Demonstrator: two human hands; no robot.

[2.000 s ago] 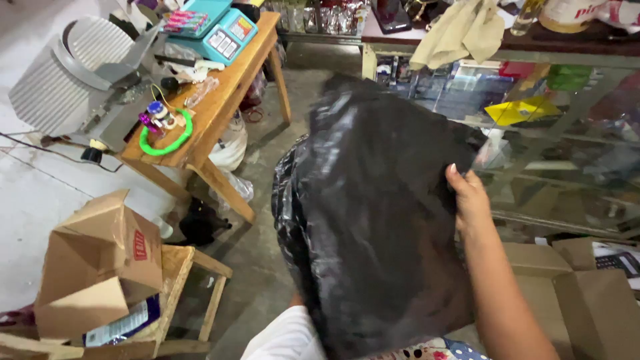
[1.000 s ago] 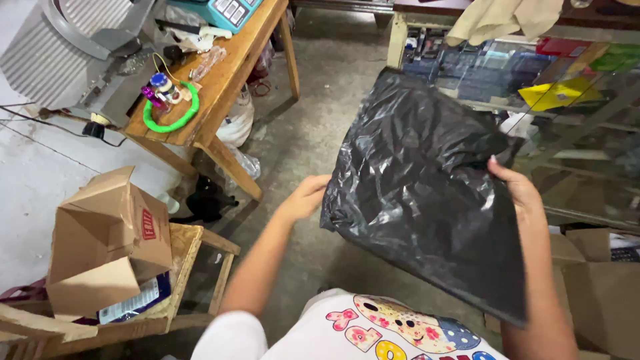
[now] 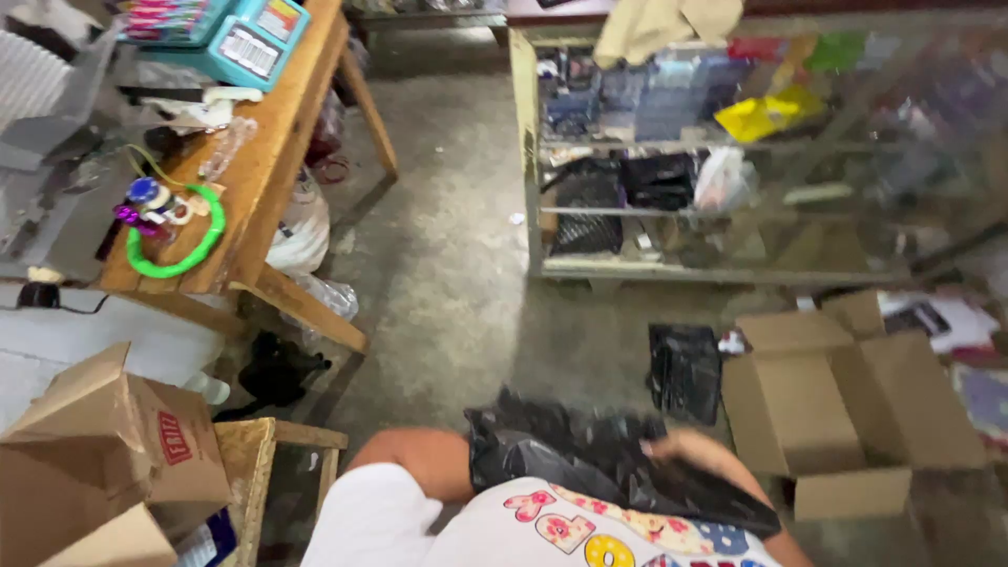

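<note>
A black plastic bag [image 3: 598,457] lies bunched against the front of my printed white shirt. My right hand [image 3: 669,445] grips its upper right part, with the fingers blurred by motion. My left forearm reaches to the bag's left side, but the left hand itself is hidden behind the plastic. Another folded black plastic bag [image 3: 685,374] rests on the floor, just left of an open cardboard box [image 3: 811,402].
A wooden table [image 3: 268,157] at the left holds a green ring [image 3: 146,266] and a teal device [image 3: 256,51]. Below it, an open carton [image 3: 173,441] sits on a wooden stool [image 3: 260,472]. A glass display case [image 3: 709,276] stands ahead right; a dark animal-like shape [image 3: 276,370] is on the floor.
The black bag, spread out before me earlier, is now lower and bunched close to my body. My left hand, visible at its edge one second ago, has gone behind it.
</note>
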